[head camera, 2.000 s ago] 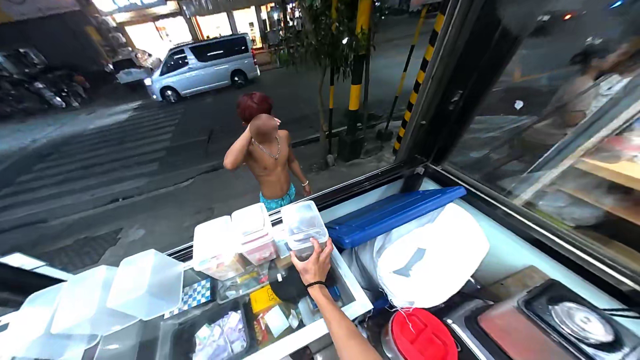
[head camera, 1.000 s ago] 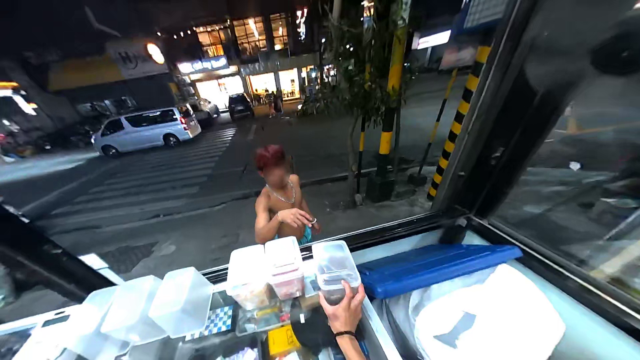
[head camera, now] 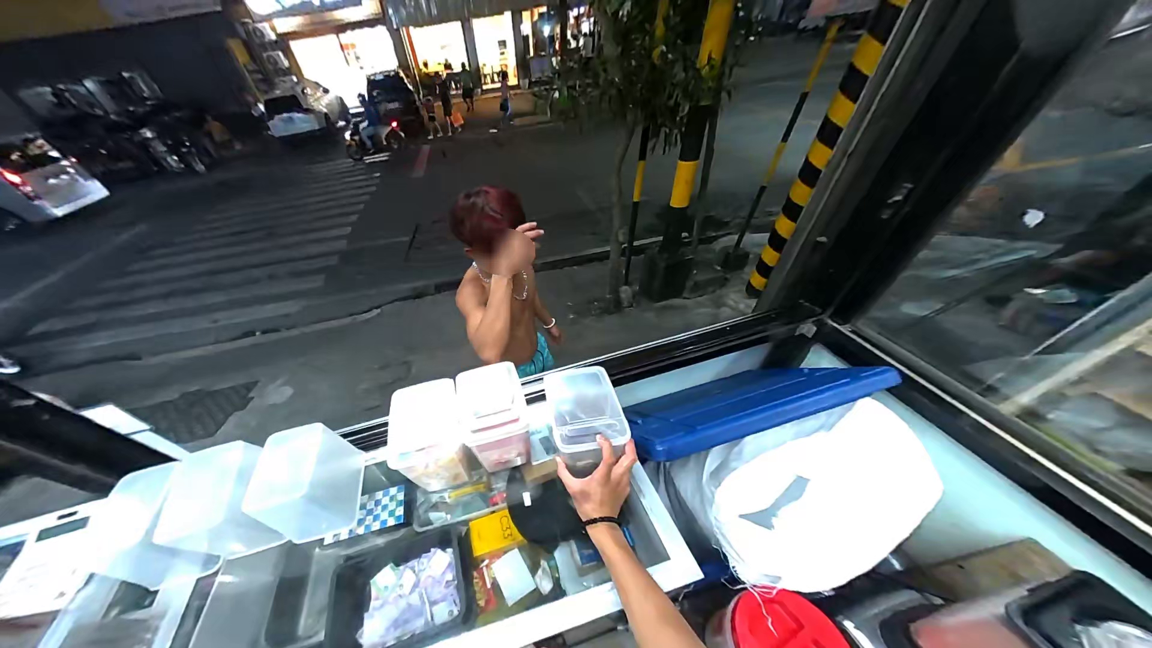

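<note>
My right hand (head camera: pixel 598 481), with a dark band at the wrist, has its fingers on the near side of a clear plastic container (head camera: pixel 585 409) at the window end of the counter. Left of it stand a lidded container of pink contents (head camera: pixel 495 432) and another lidded one with pale contents (head camera: pixel 427 432). Several empty clear plastic containers (head camera: pixel 306 481) lean farther left. Below the hand lie a round black object (head camera: pixel 544 508), a yellow box (head camera: pixel 494 533) and a black tray of purplish packets (head camera: pixel 463 585). My left hand is out of view.
A blue plastic lid (head camera: pixel 765 405) and a white sack (head camera: pixel 828 504) lie at the right, above a red jar lid (head camera: pixel 783 621). Outside the window a shirtless person (head camera: pixel 504 279) stands beside the road. A black window frame (head camera: pixel 810 319) borders the counter.
The person outside has raised a hand to the face, which was lower one second ago. The silver van has moved left. My right hand stays at the same container.
</note>
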